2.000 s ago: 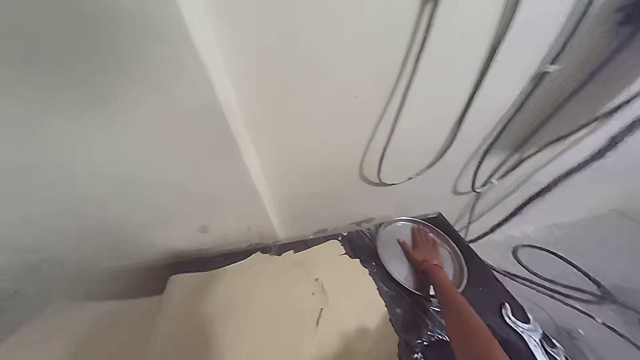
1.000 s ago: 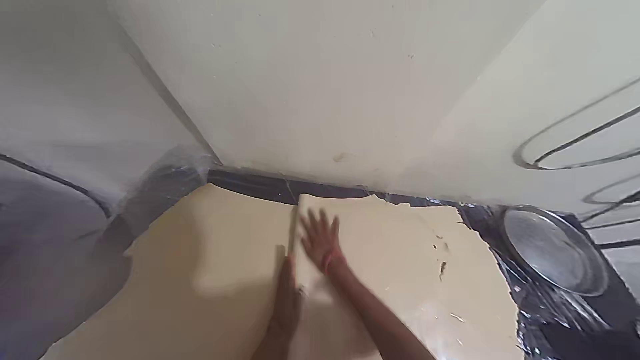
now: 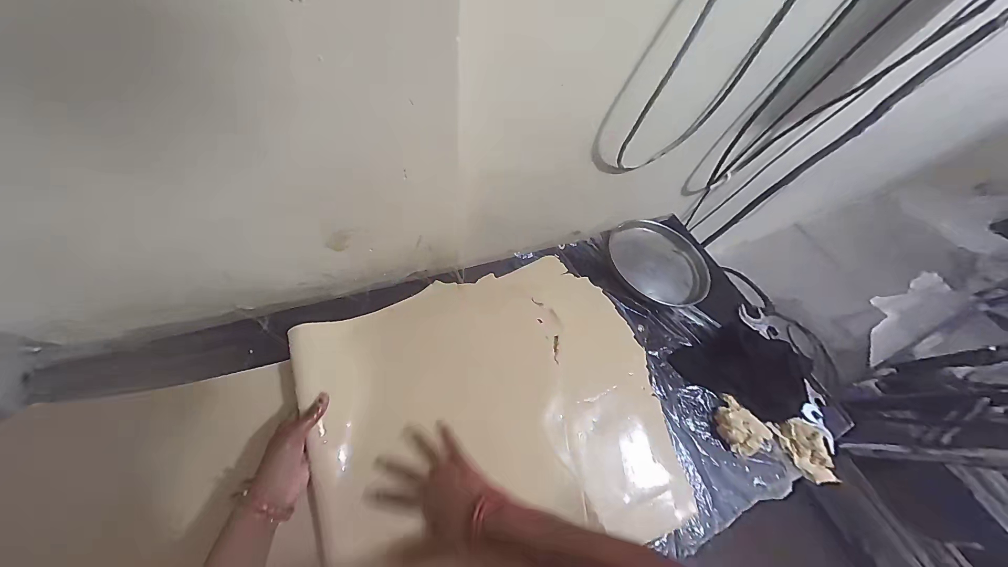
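Note:
A large, smooth, cream-coloured sheet, possibly dough, lies on plastic film over a dark surface, its left side folded over on itself. My left hand grips the folded edge, thumb on top and fingers under it. Just right of it, my right hand is blurred, fingers spread and palm down, over or on the sheet; whether it touches cannot be told. The sheet's far edge is ragged, and small tears or dark marks show near its upper right. More of the cream layer extends to the left of the fold.
A round steel plate rests at the far right corner by the wall. Near it lie a black cloth or bag, crumpled cream lumps and clear plastic film. Dark cables hang along the wall and trail to the right.
The view has swung right since one second ago. Two seconds ago my right hand was on the steel plate; now both hands are at the cream sheet, whose fold forms a broad flap.

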